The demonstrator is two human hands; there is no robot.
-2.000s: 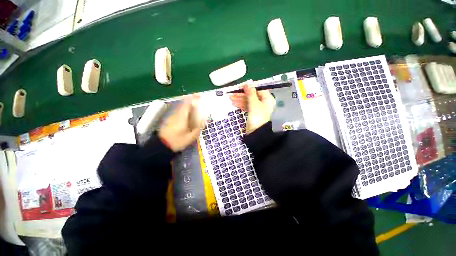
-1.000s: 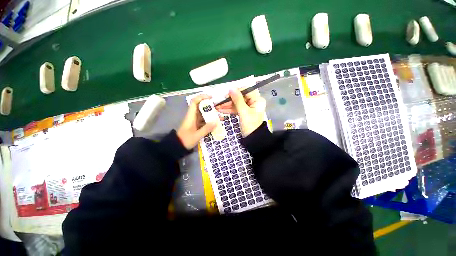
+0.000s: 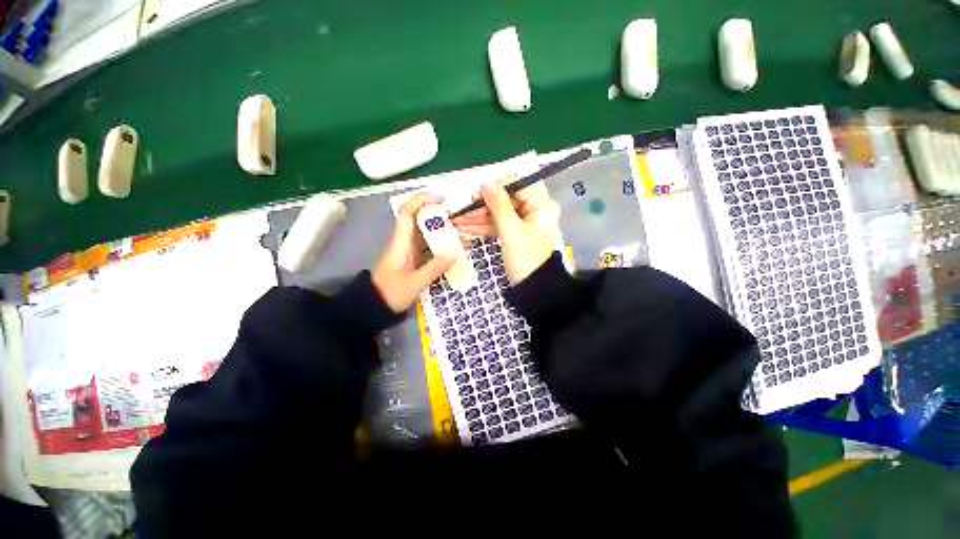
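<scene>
My left hand (image 3: 405, 261) holds a cream plastic housing (image 3: 454, 263) above the label sheet, its end with a dark label (image 3: 435, 223) facing up. My right hand (image 3: 521, 230) holds dark, pen-like tweezers (image 3: 550, 172), with one end at the labelled end of the housing. I cannot tell whether the tip touches the label. The label sheet in use (image 3: 493, 363) lies under both hands, with rows of dark labels. Another housing (image 3: 313, 234) lies on the grey work plate (image 3: 363, 237) left of my left hand.
Several cream housings, one lying crosswise (image 3: 396, 151), are spaced along the green belt (image 3: 347, 58). A stack of spare label sheets (image 3: 784, 253) lies to the right. Printed packaging (image 3: 147, 326) covers the left bench. Clear film (image 3: 895, 211) and more cream housings (image 3: 935, 158) are at the far right.
The held housing and its dark label have come into clear view between my hands. The tweezers are angled to the housing's end. The housings on the belt have shifted left.
</scene>
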